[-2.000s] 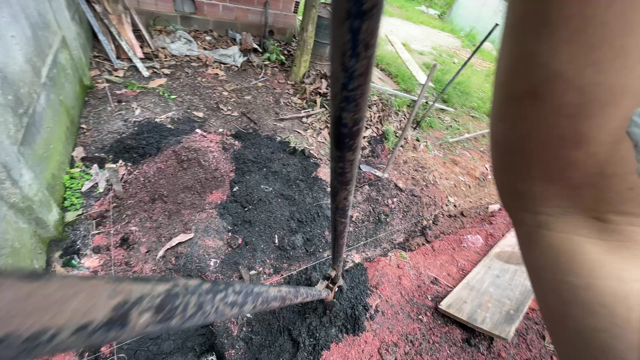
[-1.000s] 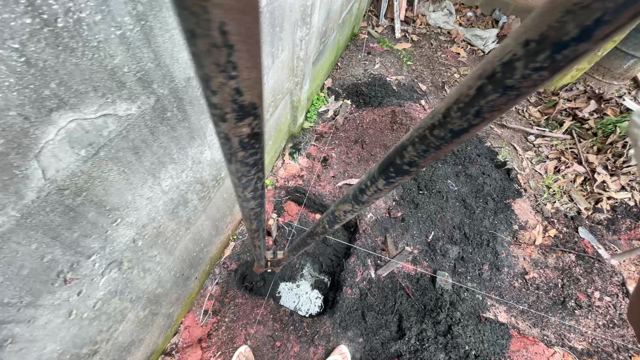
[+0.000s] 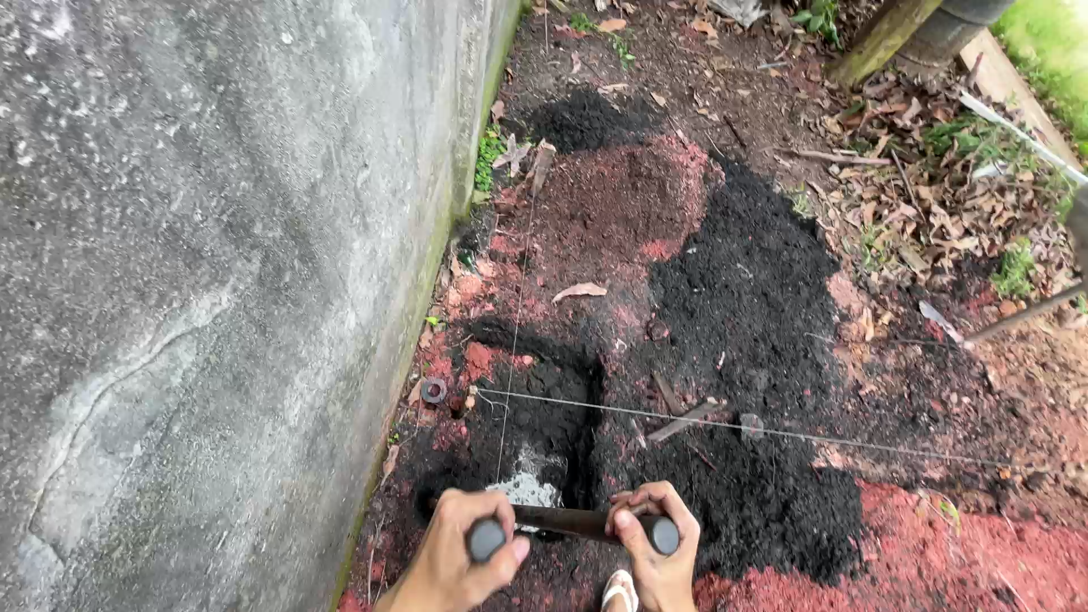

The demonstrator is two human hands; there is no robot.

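Note:
My left hand (image 3: 476, 544) is closed around one dark-capped handle end of a long-handled tool with two metal poles, probably a post hole digger (image 3: 565, 520). Around its other capped handle end, my right hand (image 3: 659, 540) is wrapped. Both handles point up toward the camera, above a dug hole (image 3: 552, 408) in black and reddish soil. A whitish patch (image 3: 527, 489) shows in the hole just beyond the handles. The tool's lower end is hidden.
A concrete wall (image 3: 255, 255) rises along the left. Thin strings (image 3: 697, 421) cross over the hole. Black soil (image 3: 748, 297) is heaped to its right, with a reddish mound (image 3: 629, 195) beyond. Dry leaves, a wooden post (image 3: 884, 38) and a stick (image 3: 1028, 310) are at the right.
The two poles, earlier spread across the view, now stand near its bottom edge with both hands visible on their ends. The view has swung toward the wall and the hole.

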